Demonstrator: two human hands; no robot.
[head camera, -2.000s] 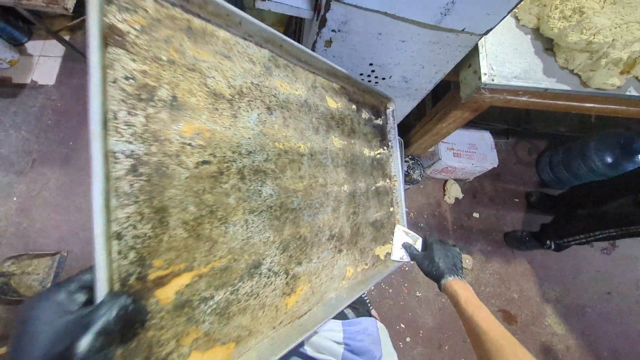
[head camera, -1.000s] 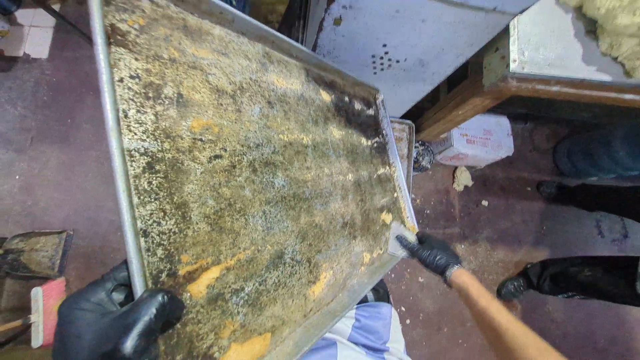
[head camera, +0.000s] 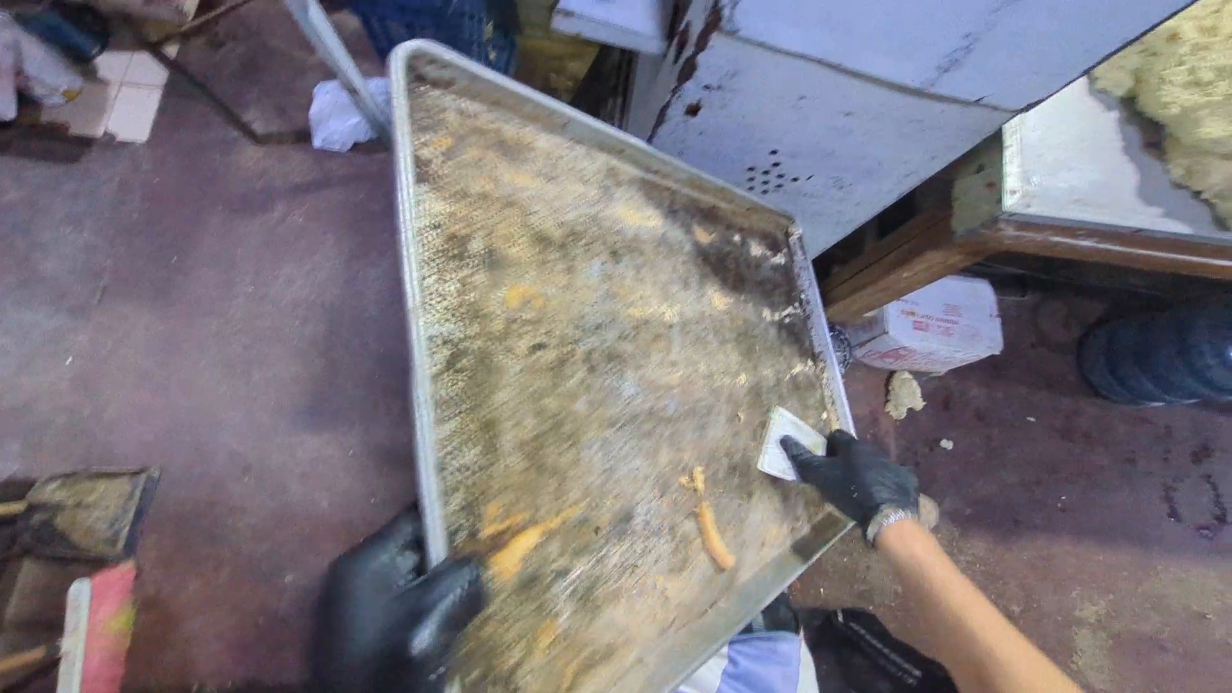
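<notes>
A large metal baking tray (head camera: 616, 327), stained brown with orange and pale residue, is tilted up before me. My left hand (head camera: 395, 606), in a black glove, grips its lower left rim, with the thumb over the inside edge. In my right hand (head camera: 857, 481), also gloved in black, is a flat white scraper (head camera: 789, 445), which lies against the tray's surface near the right rim. A curled orange strip of residue (head camera: 710, 534) rests on the tray to the left of the scraper. The fingers behind the tray are hidden.
A worktable (head camera: 1088, 231) bears dough (head camera: 1174, 115) at the upper right; under it stand a printed carton (head camera: 938, 322) and a dark ribbed container (head camera: 1155, 351). A white perforated panel (head camera: 818, 125) rises behind the tray. A dustpan (head camera: 87, 515) and a red-and-white brush head (head camera: 101, 626) are at the lower left.
The scraper has moved from the tray's lower right rim inward onto its surface. A curled orange strip now shows there. The legs of another person at the right have left the view.
</notes>
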